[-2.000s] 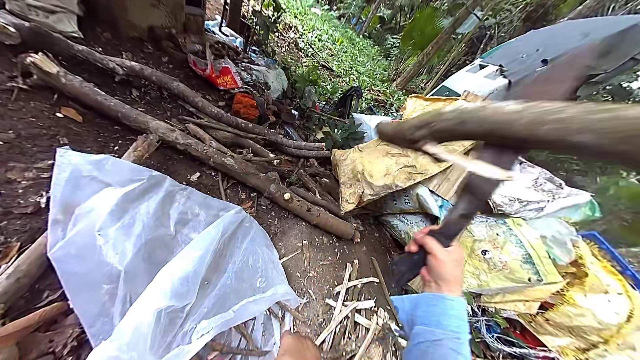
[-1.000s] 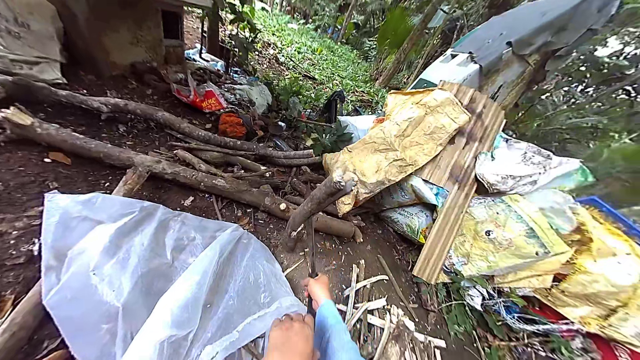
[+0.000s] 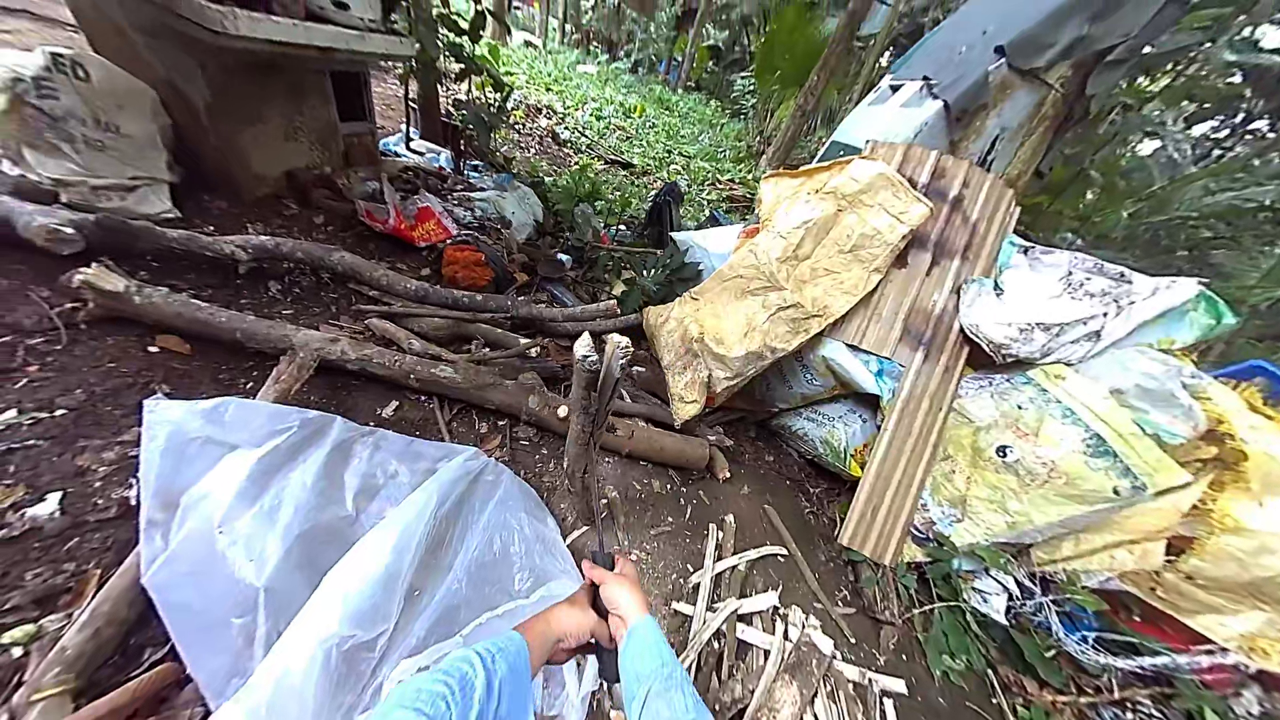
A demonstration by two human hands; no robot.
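Observation:
My right hand (image 3: pixel 622 592) and my left hand (image 3: pixel 575 620) are closed together around the dark handle of a machete (image 3: pixel 601 600) low in the middle. Its blade points away from me, beside and against an upright piece of wood (image 3: pixel 582 410) that looks split at the top; how deep the blade sits cannot be told. A white plastic sheet (image 3: pixel 340 520) spreads to the left of my hands. Split sticks (image 3: pixel 740 610) lie on the soil to the right of them.
Long branches (image 3: pixel 400 365) lie across the ground ahead. At the right are a yellowish sack (image 3: pixel 800 270), a corrugated sheet (image 3: pixel 915 400) and more used sacks (image 3: pixel 1050 450). A concrete structure (image 3: pixel 240 110) stands at the back left, near a red plastic bag (image 3: pixel 408 215).
Two seconds ago my right hand alone held the machete out to the right, a thick branch near it. Now both hands hold it in the middle, and the wood stands upright.

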